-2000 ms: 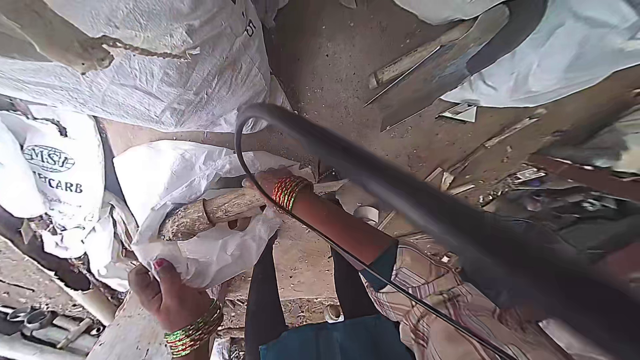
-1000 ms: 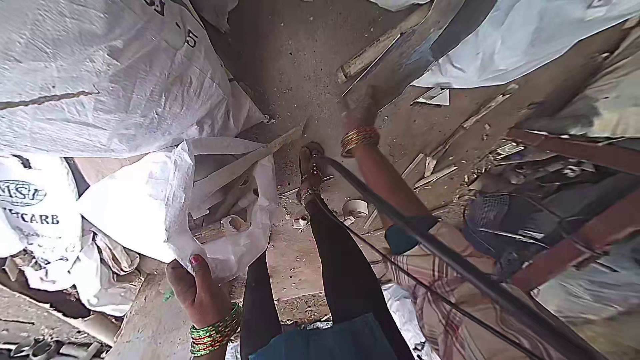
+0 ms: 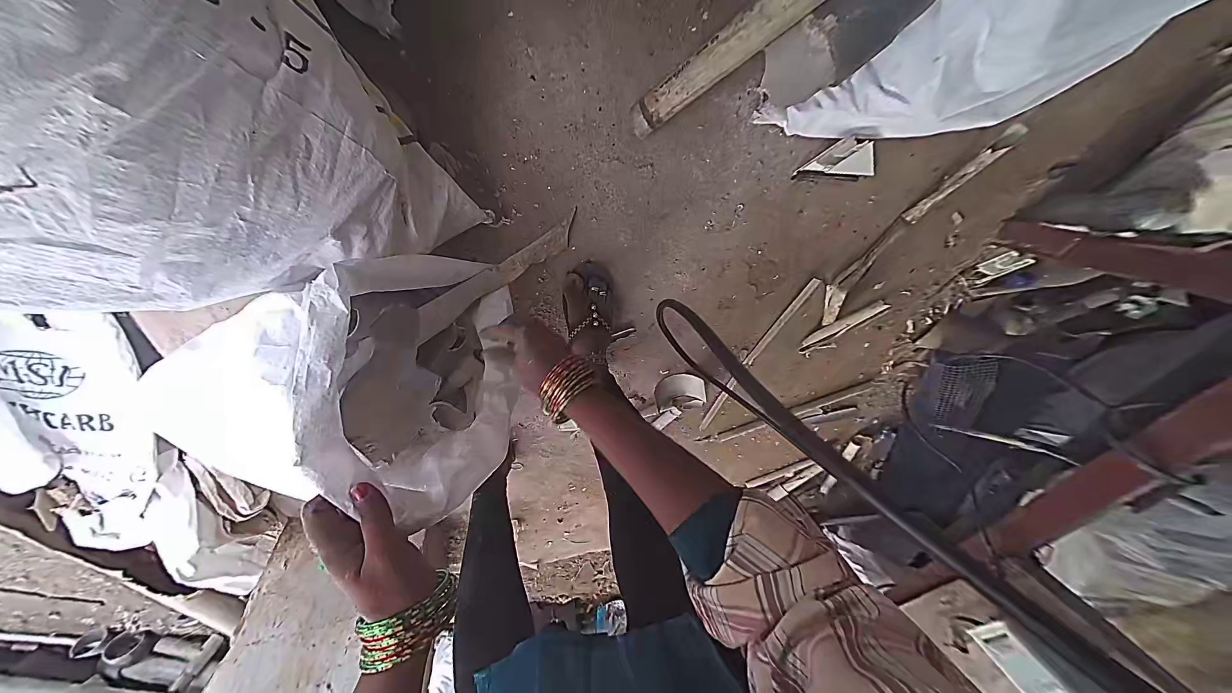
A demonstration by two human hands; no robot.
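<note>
A white woven plastic sack (image 3: pixel 438 481) stands with its mouth spread, holding flat sheet-like scraps (image 3: pixel 390 385) and curved pieces. One long pale strip (image 3: pixel 500 279) sticks out past its rim. My left hand (image 3: pixel 371 553), with green bangles at the wrist, grips the near edge of the sack between thumb and fingers. On the right side of the mouth, my right hand (image 3: pixel 529 356) is closed on the rim; its fingertips are partly hidden.
A large stuffed white sack (image 3: pixel 192 144) stands at upper left, a printed sack (image 3: pixel 58 385) below it. Another white sack (image 3: pixel 943 77), a long pole (image 3: pixel 722 63) and wood strips (image 3: pixel 760 351) lie on the floor. A ring-shaped piece (image 3: pixel 680 391) lies beside my leg. A reddish metal bar (image 3: pixel 1126 452) crosses at right.
My right hand has come back from the broad flat piece at upper right to the sack's rim. That piece, on the floor earlier, is gone from there. My left hand has stayed on the sack.
</note>
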